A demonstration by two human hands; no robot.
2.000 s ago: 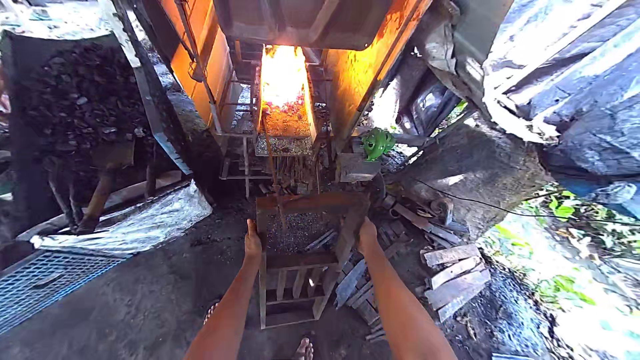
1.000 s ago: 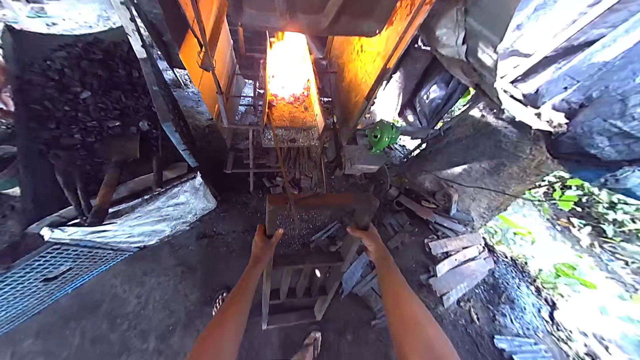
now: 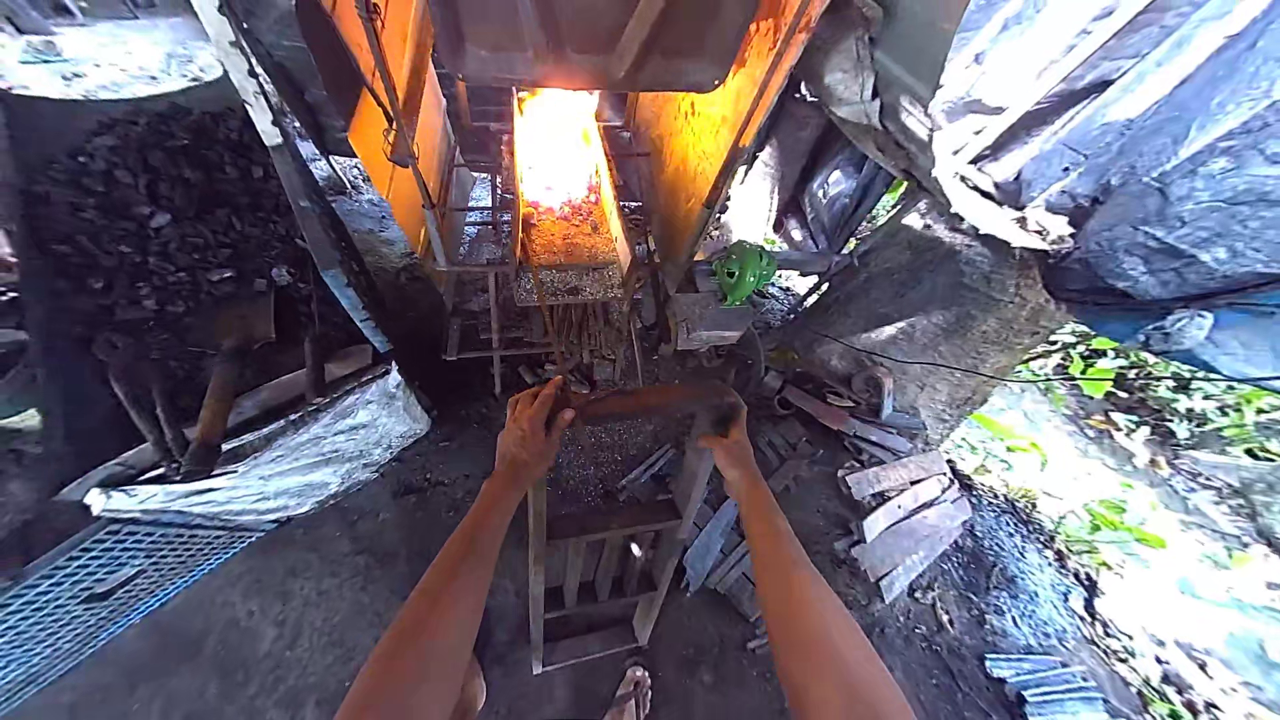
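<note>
Between my arms a wooden chair-like frame [image 3: 606, 525] with slats stands on the dark ground. My left hand [image 3: 530, 430] is curled on the left end of its top rail [image 3: 650, 400], and my right hand [image 3: 728, 432] grips the right end. Just beyond the frame, a trough-shaped forge [image 3: 570, 245] holds glowing coals and bright flame. Thin rods hang below its front edge. A green blower housing [image 3: 744, 272] sits to the right of the forge, on a block.
Black charcoal [image 3: 160, 210] fills a bin at left, with a wooden-handled tool [image 3: 215, 410] leaning there. Blue metal mesh [image 3: 120, 610] lies lower left. Flat metal pieces [image 3: 910, 520] are piled at right, near a large stone [image 3: 920, 310]. A sandalled foot [image 3: 630, 693] is below the frame.
Both hands have moved up the frame, from its sides to its top rail. The frame stands in much the same place before the forge.
</note>
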